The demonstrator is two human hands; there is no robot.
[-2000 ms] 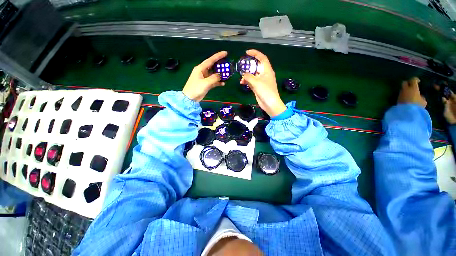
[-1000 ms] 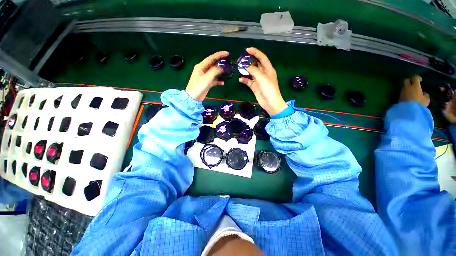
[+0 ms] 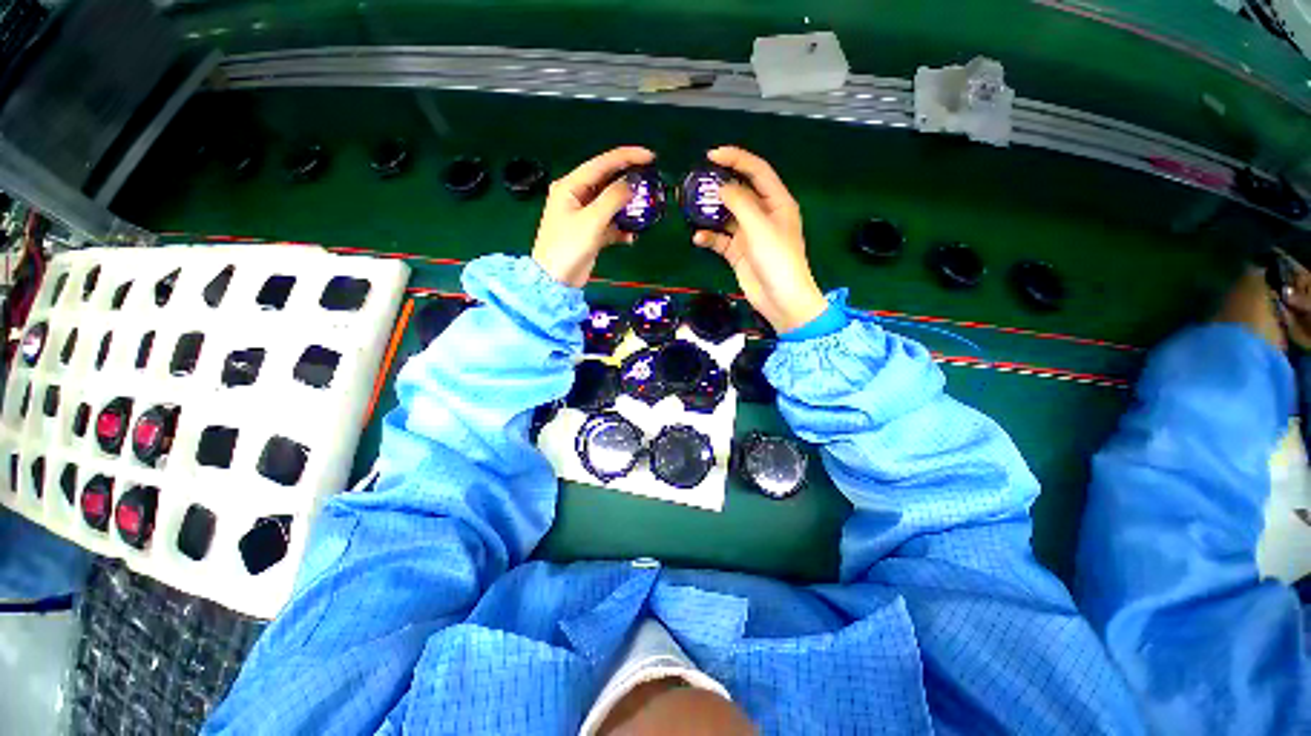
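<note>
My left hand (image 3: 582,213) grips a round black smartwatch unit (image 3: 640,200) by its rim, its screen lit with whitish-purple marks. My right hand (image 3: 759,227) grips a second lit smartwatch unit (image 3: 707,199) close beside it, a small gap between them. Both are held above the green belt (image 3: 633,273). Nearer me, a cluster of black watch units (image 3: 641,374), some lit, lies on and around a white sheet (image 3: 683,493). A watch unit with a pale grey ring (image 3: 774,465) lies just right of the sheet.
A white foam tray (image 3: 324,410) with dark pockets and several red-lit units is at left, above black shiny plastic (image 3: 158,654). Unlit units (image 3: 955,265) are spaced along the belt. A metal rail (image 3: 575,86) with pale holders (image 3: 799,65) runs behind. A neighbour's blue sleeve (image 3: 1186,475) is at right.
The held units' screens show different marks and face me more squarely. The units on the belt have shifted right; the one right of my right hand is now dark. The neighbour's arm has moved right.
</note>
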